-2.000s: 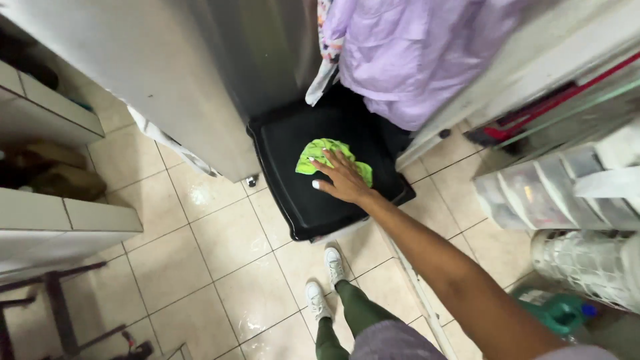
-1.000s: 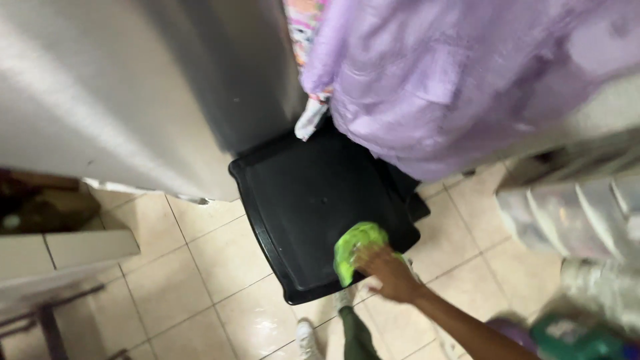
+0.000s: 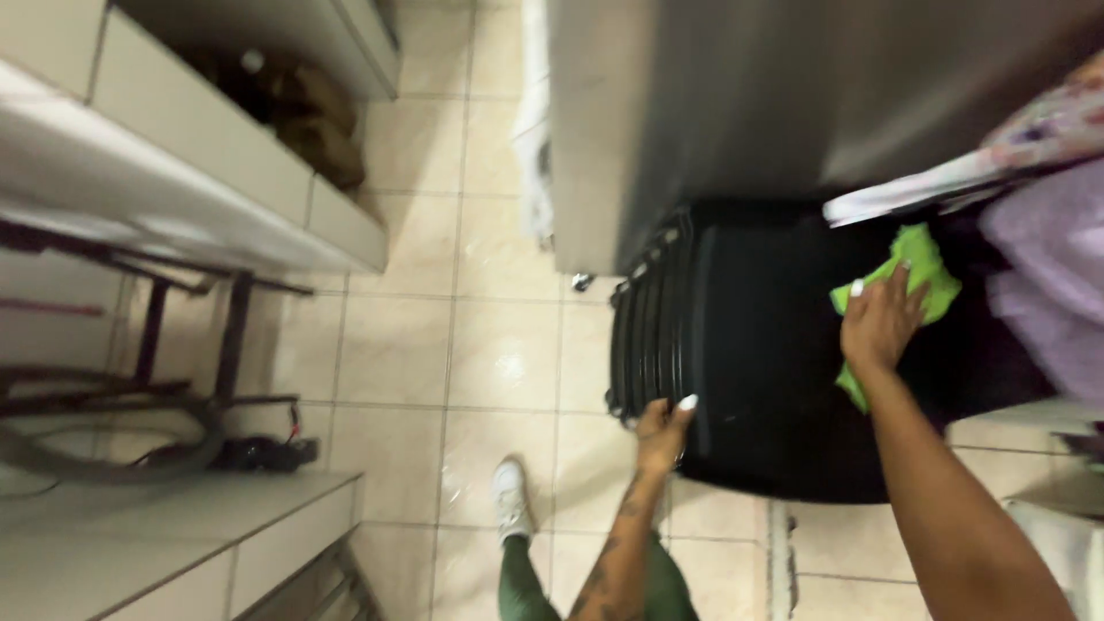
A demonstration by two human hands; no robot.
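A black plastic lidded bin or hamper (image 3: pixel 768 362) with a ribbed side stands against a stainless-steel appliance. My right hand (image 3: pixel 880 323) presses a bright green cloth (image 3: pixel 936 267) onto its flat black top, toward the right. At the bin's near left corner my left hand (image 3: pixel 662 435) grips the edge, thumb on the rim and fingers by the ribbed side. Part of the cloth is hidden under the right hand.
The stainless-steel appliance (image 3: pixel 742 95) rises behind the bin. Lilac fabric (image 3: pixel 1052 267) and a floral cloth (image 3: pixel 1052 121) hang at the right. Tiled ledges (image 3: pixel 207 147) and a dark metal frame (image 3: pixel 233 336) stand at the left, over a tiled floor (image 3: pixel 500 345).
My left hand has come into view and taken hold of the bin's edge. The right hand has moved the cloth away from the near edge of the top. The view has turned.
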